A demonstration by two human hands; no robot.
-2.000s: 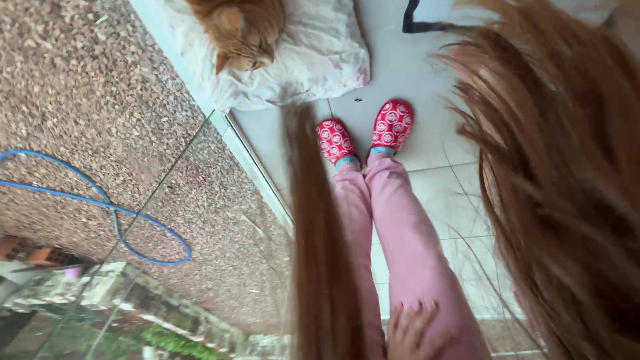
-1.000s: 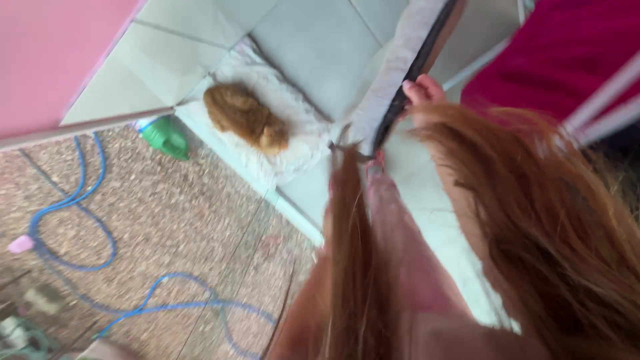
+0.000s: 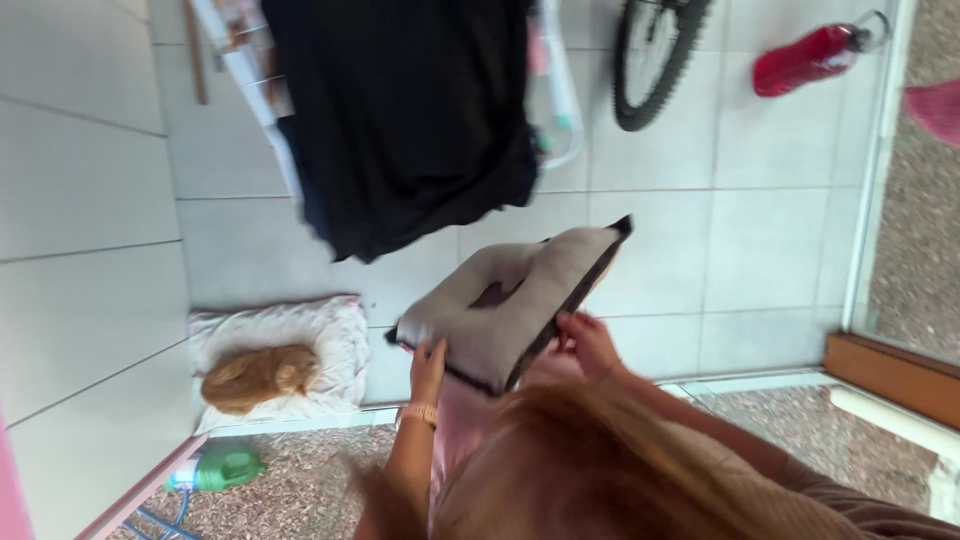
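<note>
Between my two hands is a grey padded pet bed with dark edging, tilted, with a hollow in its middle. My left hand, with a light band on its wrist, grips the near left edge. The near right edge is pinched by the fingers of my right hand. Hair hangs over the lower part of the view and hides part of my forearms and legs. To the left an orange cat lies curled on a white patterned cushion on the tiled floor.
Dark cloth hangs on a white drying rack beyond the bed. A bicycle wheel and a red bottle are at the upper right. A green plastic jug lies on gravel near a blue hose. A wooden frame stands at right.
Two seconds ago a hand rested by the pink trousers; one second ago a hand was at the edge of a grey padded thing. Now both hands hold the bed. The view has swung widely.
</note>
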